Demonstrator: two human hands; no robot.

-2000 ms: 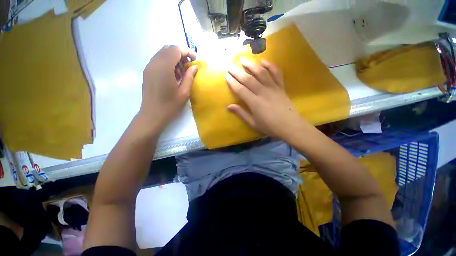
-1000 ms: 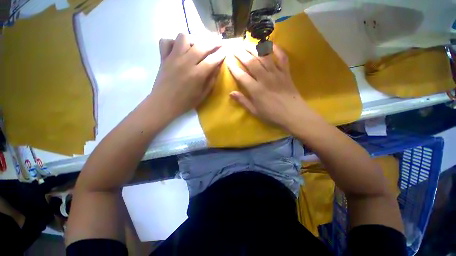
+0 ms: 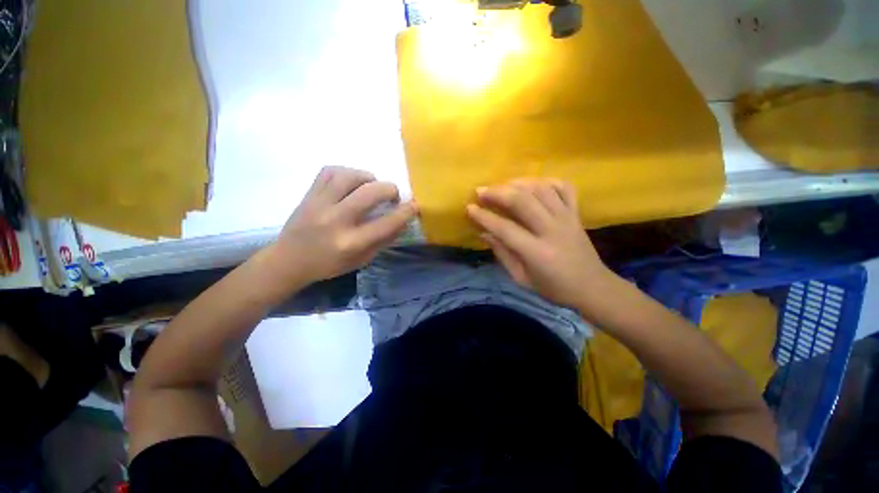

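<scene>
A mustard-yellow fabric panel (image 3: 578, 125) lies flat on the white table, its upper part under the brightly lit machine head (image 3: 566, 19), which is cut off by the top edge. My left hand (image 3: 342, 226) is at the panel's lower left edge, fingertips pinched on that edge. My right hand (image 3: 535, 231) is at the panel's near edge, fingers bent and gripping the cloth there. The needle area is hidden by glare and the picture's edge.
A yellow panel stack (image 3: 116, 116) lies on the left. Smaller yellow pieces (image 3: 814, 125) lie at right. A blue basket (image 3: 819, 327) with yellow cloth stands right of my lap. Red-handled scissors (image 3: 9, 246) and white tubes (image 3: 77, 255) lie at the left edge. Another person's arm shows lower left.
Both hands have moved from beside the needle down to the panel's near edge. The view has shifted, so the table sits higher and the machine head is mostly cut off.
</scene>
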